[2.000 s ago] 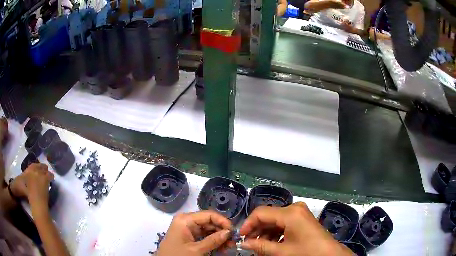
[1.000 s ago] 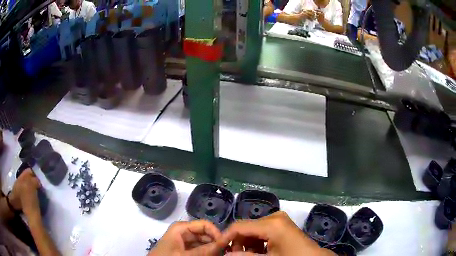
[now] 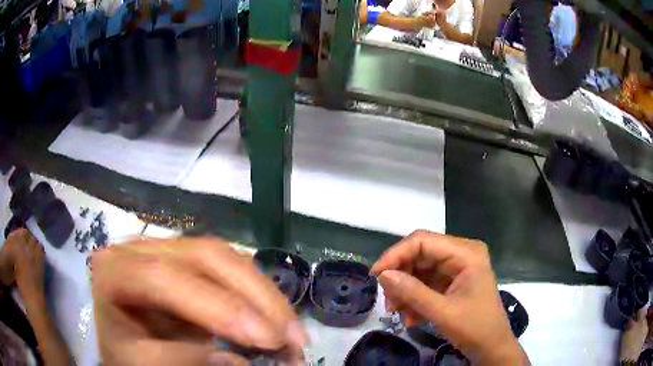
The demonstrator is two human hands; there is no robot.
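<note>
Black plastic housings stand on the white worktop in front of me. One open housing shows its round centre, and another housing touches it on the left, partly behind my left hand. A third housing is cut by the bottom edge. My left hand is large and blurred, fingers curled down over something dark that I cannot make out. My right hand is at the right rim of the open housing, thumb and forefinger pinched; whether they hold something tiny is unclear. Small star-shaped inserts lie below it.
A housing stands right of my right hand. A green post rises before me. White sheets lie on the dark green belt. At left, a neighbour's hand is near housings and loose inserts. More housings stand far right.
My hands were together at the bottom centre and are now apart, both higher in the picture. My left hand has moved left, my right hand right. The view has shifted.
</note>
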